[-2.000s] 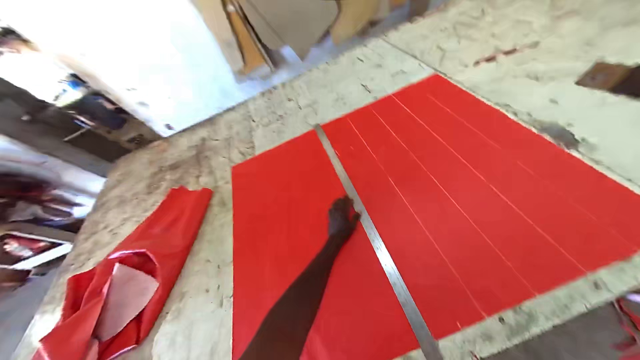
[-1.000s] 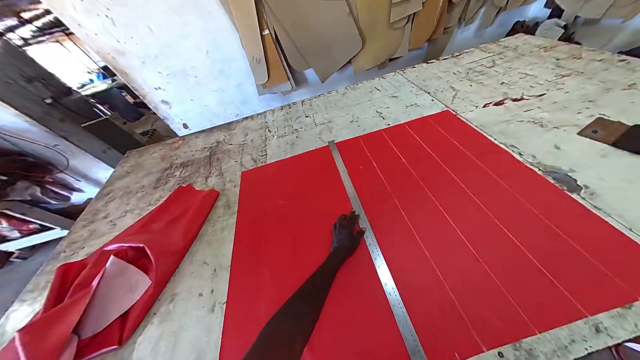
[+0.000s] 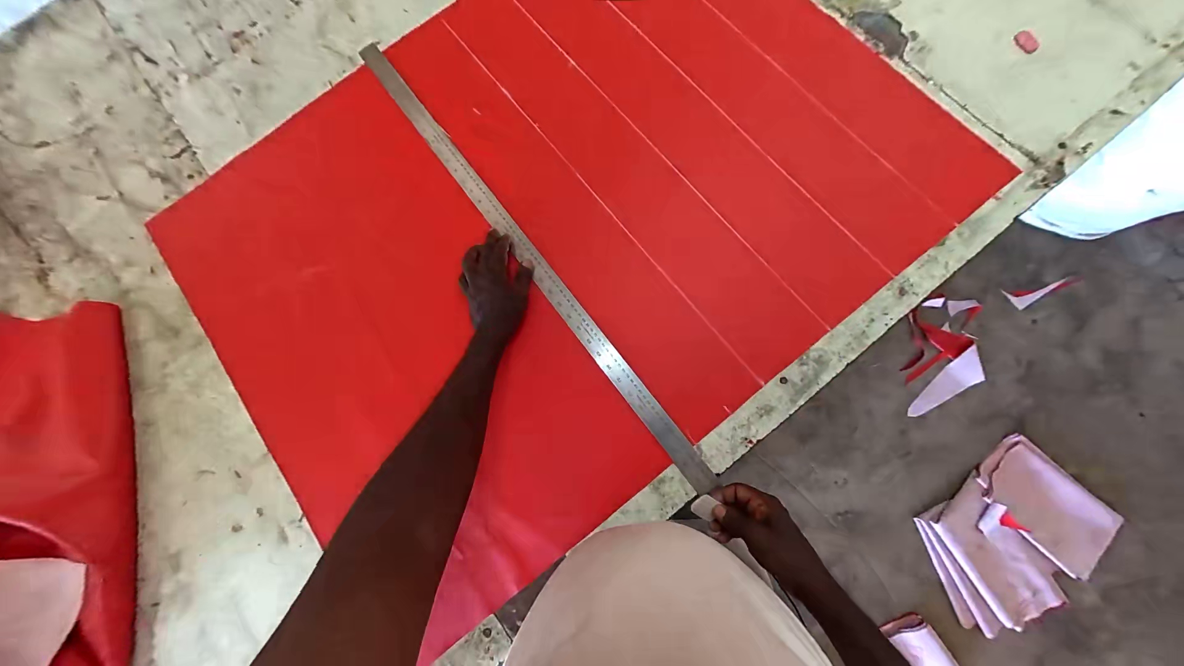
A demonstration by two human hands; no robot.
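A large sheet of red leather-like material [image 3: 324, 305] lies flat on the table, with several pale parallel lines drawn on its right part. A long steel ruler [image 3: 592, 338] lies diagonally across it, its near end past the sheet's edge. My left hand [image 3: 498, 282] rests on the sheet, fingertips touching the ruler near its middle. By the ruler's near end, my right hand [image 3: 747, 516] pinches a small pale flat piece [image 3: 707, 507] between thumb and fingers; what exactly it is I cannot tell.
The worn tabletop [image 3: 222, 462] ends in a diagonal edge. A crumpled red sheet [image 3: 65, 398] lies at the left. On the floor are red and white scraps [image 3: 953, 370] and folded pinkish material [image 3: 1050, 509]. A small red piece [image 3: 1026, 41] sits at the upper right.
The view has tilted down strongly, bringing my right hand and the floor into sight. My left hand remains beside the ruler on the red sheet.
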